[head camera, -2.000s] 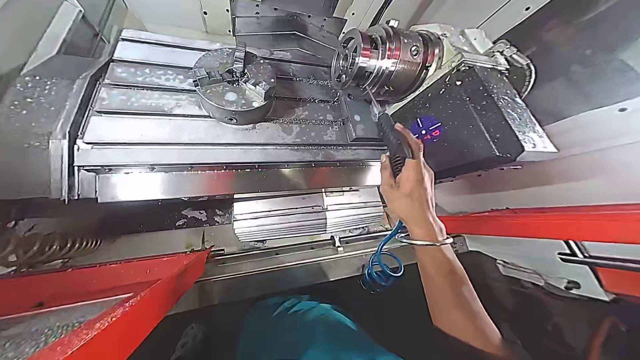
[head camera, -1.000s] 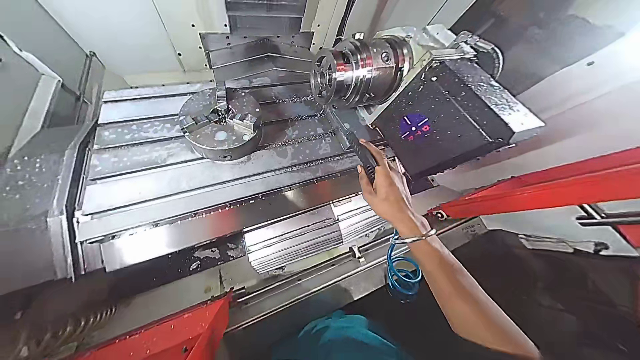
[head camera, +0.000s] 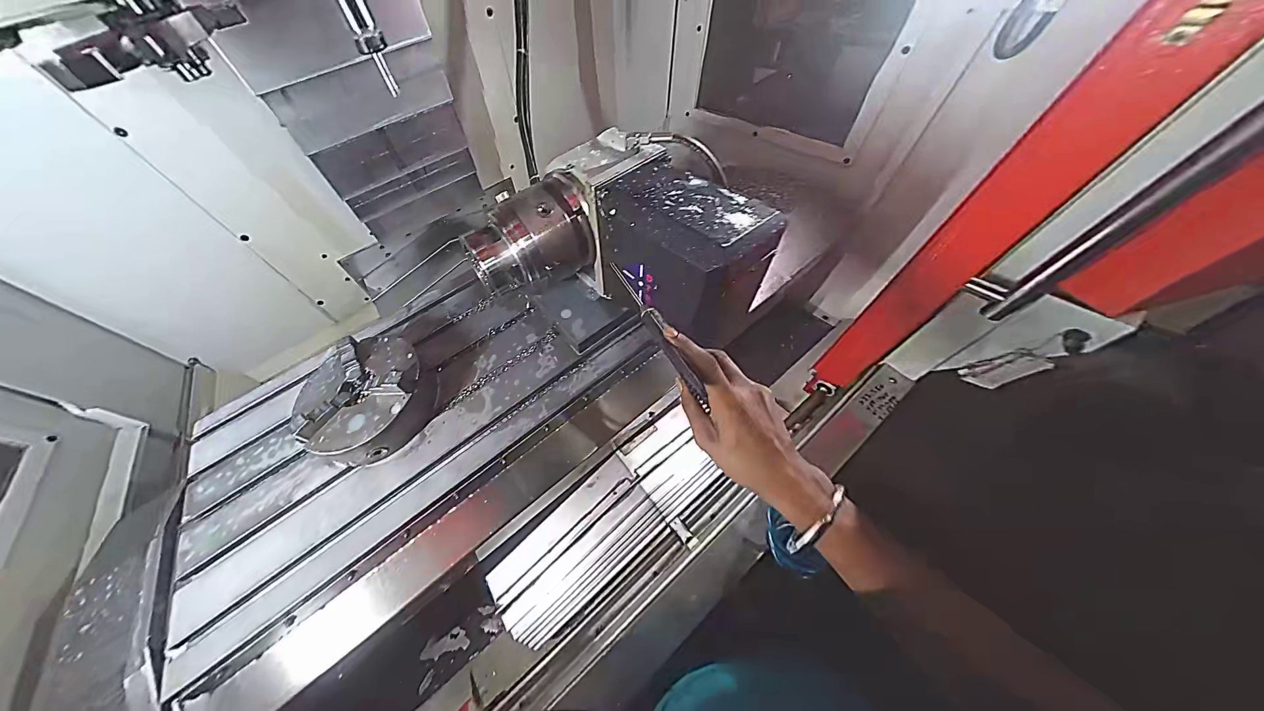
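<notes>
My right hand [head camera: 746, 425] is closed around the black handle of an air blow gun [head camera: 681, 355], whose thin nozzle points up and left at the dark housing of a rotary unit [head camera: 691, 247]. A blue coiled air hose [head camera: 790, 543] hangs below my wrist. Left of the nozzle, the round steel fixture [head camera: 533, 237] sits on the rotary unit's face. A three-jaw chuck [head camera: 360, 400] lies on the slotted machine table [head camera: 395, 504], with metal chips and wet spots around it. My left hand is out of the frame.
Ribbed metal way covers [head camera: 602, 543] lie below the table's front edge. A red door frame [head camera: 987, 197] runs along the right. At the upper left hangs a spindle tool [head camera: 370, 44], beside other dark tooling [head camera: 148, 39]. White enclosure panels [head camera: 148, 188] stand at the left.
The blow gun in my right hand has moved from the front of the round fixture to beside the rotary unit's dark housing. The view has turned and tilted strongly.
</notes>
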